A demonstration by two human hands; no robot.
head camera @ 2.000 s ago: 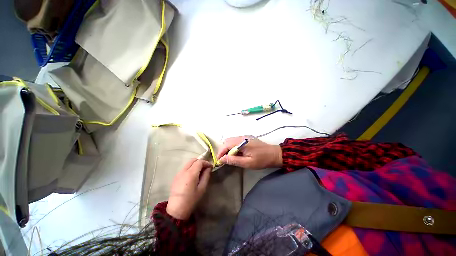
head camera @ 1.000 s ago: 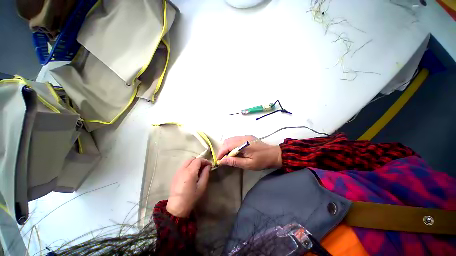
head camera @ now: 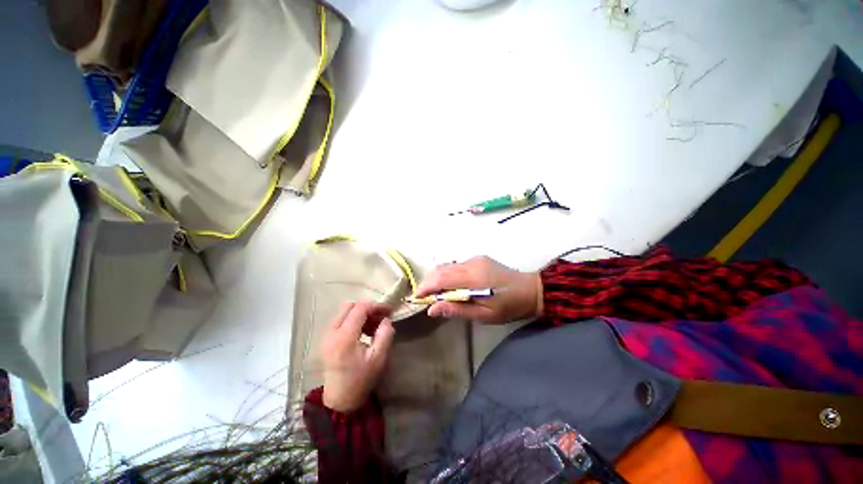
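Observation:
A beige bag panel (head camera: 326, 293) lies on the white table (head camera: 426, 104), partly against the grey apron. A yellow strip (head camera: 403, 267) runs along its edge to my fingers. My left hand (head camera: 356, 352) pinches the panel's edge near the strip's end. My right hand (head camera: 487, 289) holds a pale-yellow-handled tool (head camera: 456, 296) with a dark end, its tip side at the strip's end. The tip itself is too small to make out. A dark cord runs behind my right wrist.
A green-handled tool (head camera: 503, 202) with a dark cord loop (head camera: 541, 202) lies beyond my right hand. Beige bags with yellow edges (head camera: 227, 180) are heaped at left beside a blue basket (head camera: 142, 85). Loose thread ends (head camera: 674, 80) lie at the far right.
The view has shifted, so the table things sit further right. The tool in my right hand has tilted flatter. My left thumb and fingers have moved slightly back from the strip's end.

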